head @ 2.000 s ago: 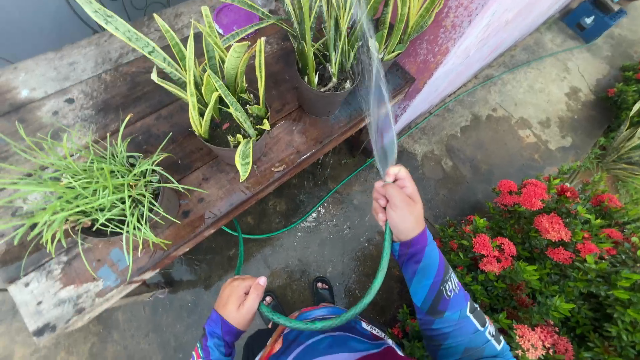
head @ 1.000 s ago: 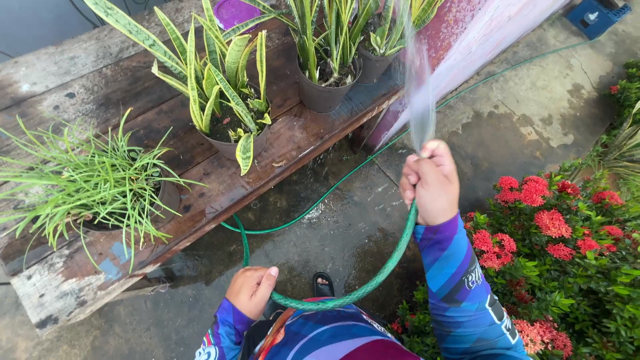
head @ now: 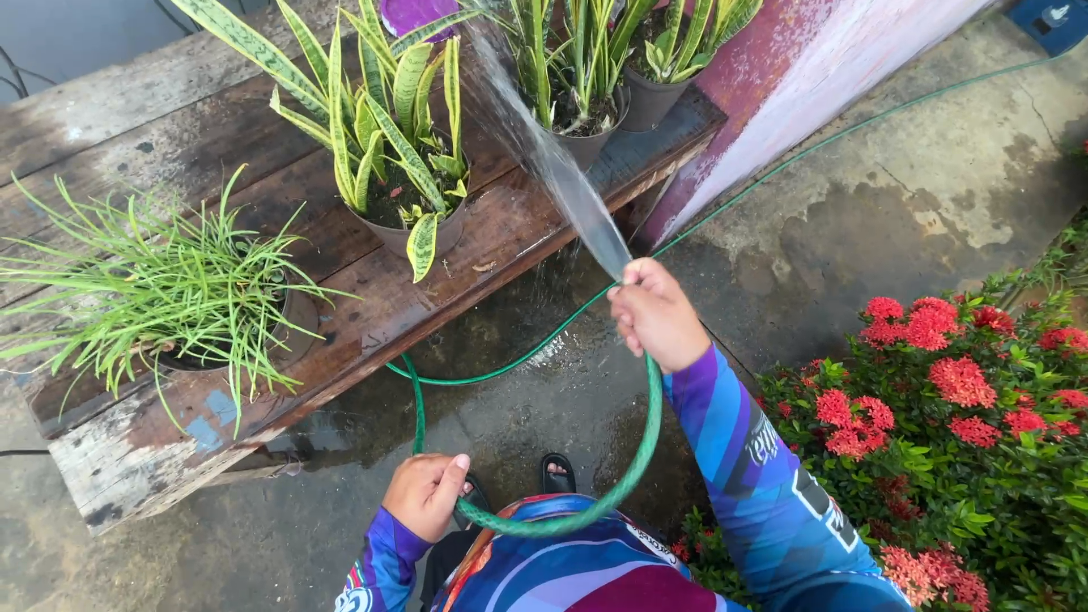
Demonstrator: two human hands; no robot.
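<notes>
My right hand [head: 656, 316] grips the end of a green garden hose [head: 633, 476], and a fan of water [head: 565, 174] sprays from it up and left across the wooden bench. My left hand [head: 427, 495] is closed around the same hose lower down, in front of my body. The water passes between a potted snake plant [head: 395, 144] and another snake plant in a pot [head: 586, 119]. A third snake plant pot [head: 653, 98] stands beside that one. At the left of the bench sits a pot of thin, grassy leaves [head: 195, 297].
The plank bench [head: 357, 319] spans the upper left, beside a pink and white wall [head: 782, 102]. Red-flowered bushes [head: 960, 382] grow at the right. The hose trails over wet concrete [head: 858, 238] towards a blue object [head: 1050, 25]. A purple item [head: 418, 15] lies at the top.
The water spray has swung left, from near the wall to between the snake plants. My right hand has moved left and tilted the hose end with it. My left hand still holds the hose.
</notes>
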